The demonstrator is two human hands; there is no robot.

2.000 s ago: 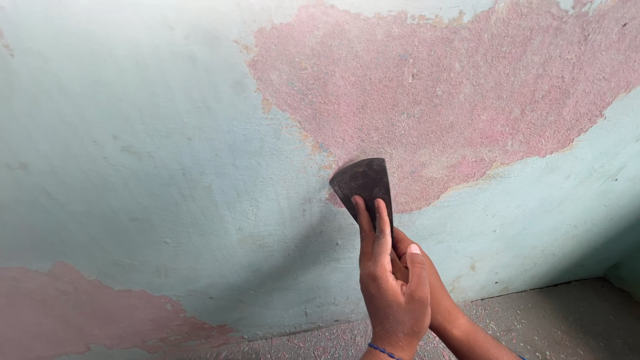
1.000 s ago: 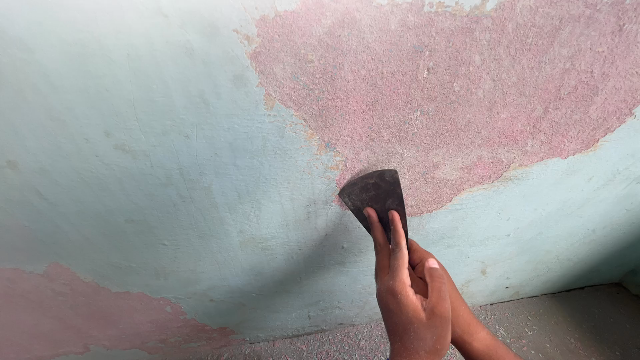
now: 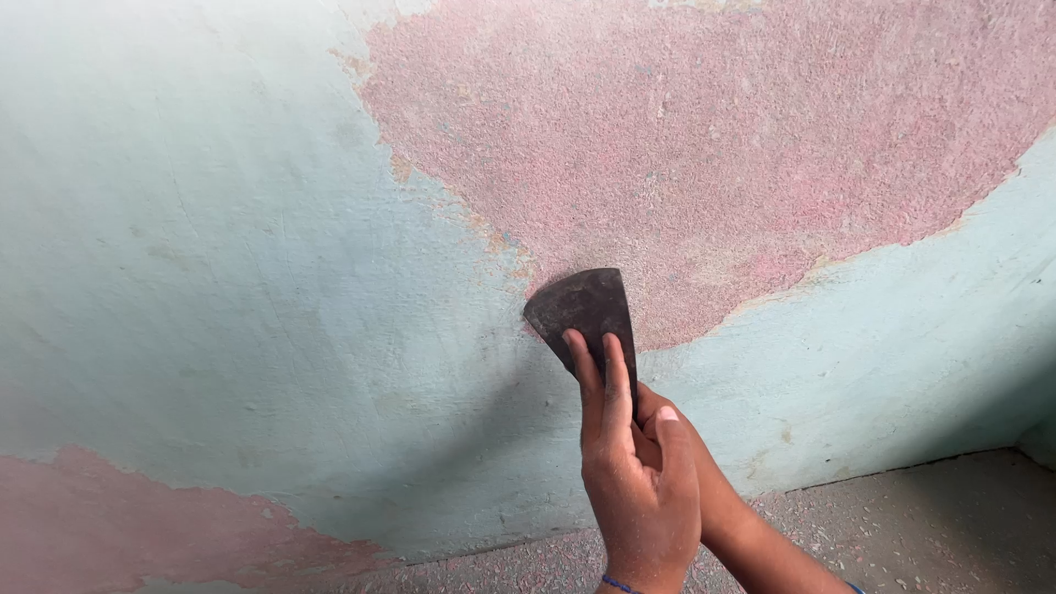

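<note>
A dark metal scraper blade [image 3: 582, 305], wide and curved at its top edge, lies against the wall at the lower left edge of a rough pink patch [image 3: 660, 157]. Two extended fingers of my left hand [image 3: 635, 470] press on the blade's face; its thumb points up on the right side. My right hand [image 3: 657, 404] is behind the left one, around the lower part of the tool, and is mostly hidden. Light blue-green paint [image 3: 247, 272] surrounds the patch, with a ragged, flaking border just above the blade.
A second exposed pink area [image 3: 165, 528] is at the lower left of the wall. Paint chips are scattered over the grey floor [image 3: 899, 528] along the wall's foot. A shadowed corner [image 3: 1035, 437] lies at the far right.
The blade first slid slightly down along the patch's left edge, then a little back up. Both hands stayed on the tool. The patch looks much the same.
</note>
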